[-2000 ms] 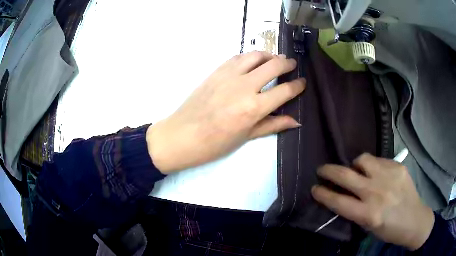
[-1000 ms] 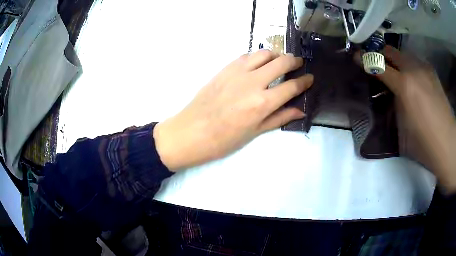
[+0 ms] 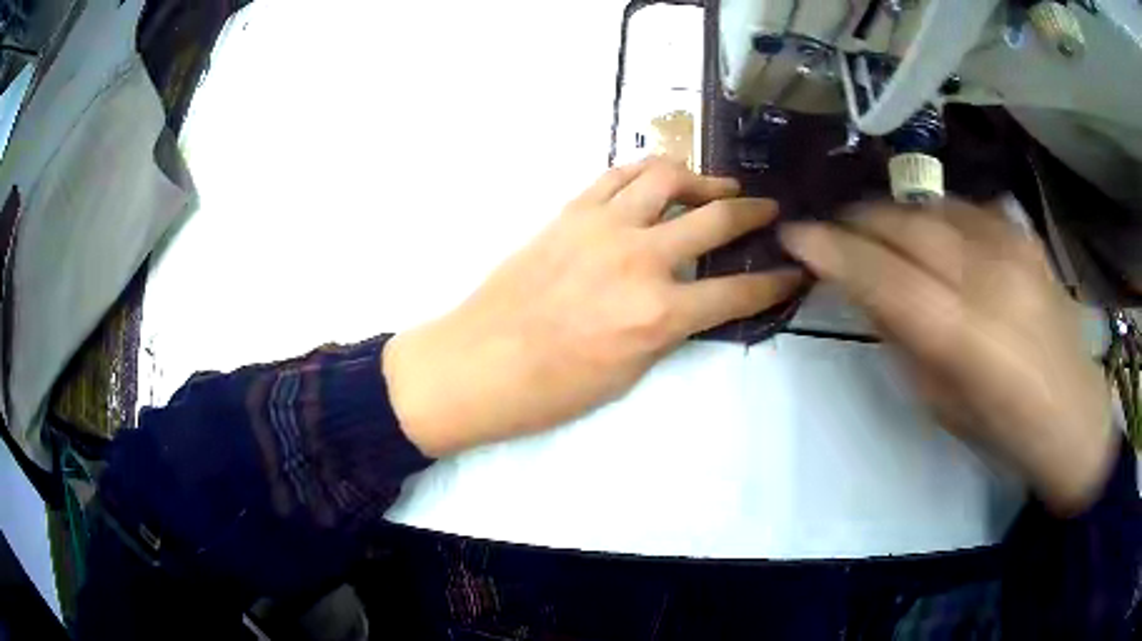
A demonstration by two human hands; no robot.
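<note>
A dark brown garment panel (image 3: 864,163) lies under the white sewing machine head (image 3: 802,56). Its near edge ends just below my fingertips. My left hand (image 3: 589,288) lies palm down with fingers spread on the panel's left edge, just in front of the presser foot (image 3: 756,138). My right hand (image 3: 939,313) is blurred and reaches in from the right, its fingertips over the panel close to my left fingertips. Whether it holds anything cannot be told. The cream thread tension knob (image 3: 918,175) is just above my right hand.
Grey-beige cloth (image 3: 94,188) hangs over the wooden table edge at the left. The white table (image 3: 376,138) spreads left of the machine. A metal slide plate (image 3: 676,94) with a tan mark lies left of the needle area. My dark plaid-clothed lap is at the bottom.
The panel has moved away from me, under the machine head, and its near end no longer hangs at the table's front. My right hand has moved in beside my left fingertips. The yellow-green patch is out of sight.
</note>
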